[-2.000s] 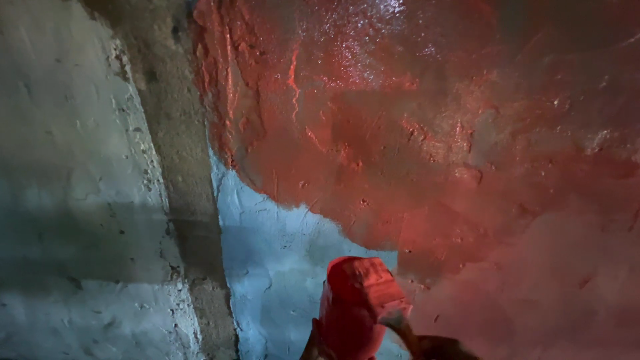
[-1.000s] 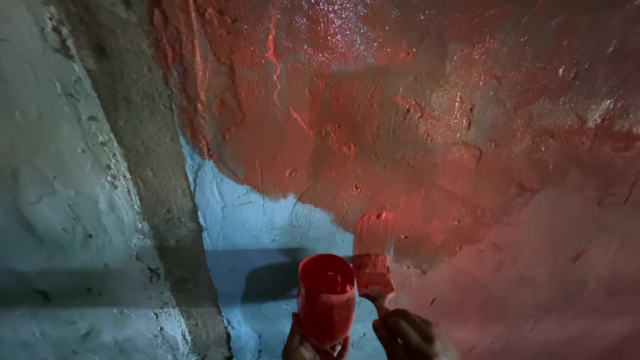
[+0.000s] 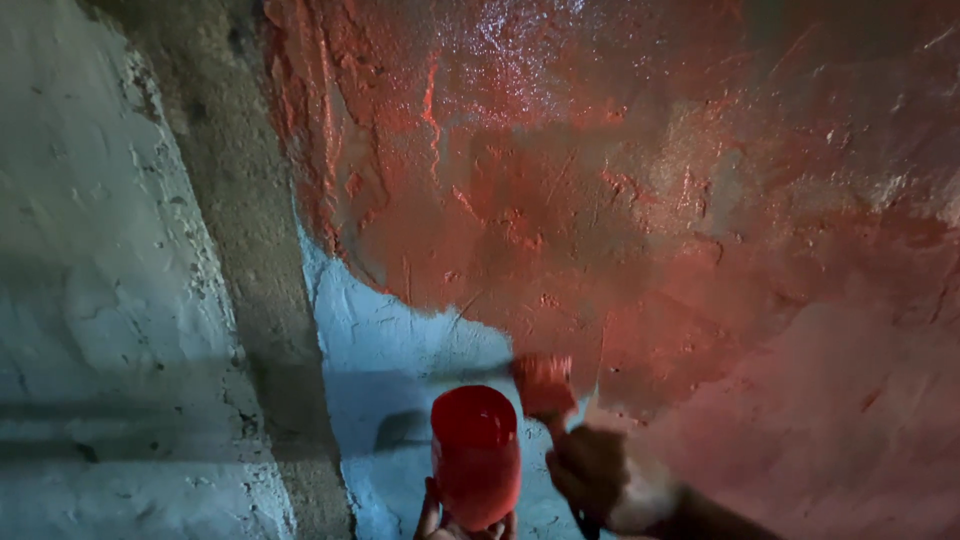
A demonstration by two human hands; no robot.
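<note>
Low in the centre of the head view, my left hand [image 3: 450,529] grips a red container of paint [image 3: 478,469] from below, its open mouth tilted toward me. To its right, my right hand [image 3: 592,469] is closed around the handle of a paintbrush [image 3: 545,386]. The brush's bristles are coated red and lie at the border between the red paint [image 3: 570,262] and the light blue part of the wall [image 3: 405,337]. The brush handle is partly hidden by my fingers.
A rough, bare grey-brown strip [image 3: 262,247] runs down the wall left of the painted area. Beyond it is a pale grey-green wall surface [image 3: 97,225]. Shadows fall across the lower left. The wall has cracks and raised, uneven plaster.
Two seconds ago the brush was at the container's mouth; a second ago it was against the wall beside the container. Red now covers more of the blue edge near the brush.
</note>
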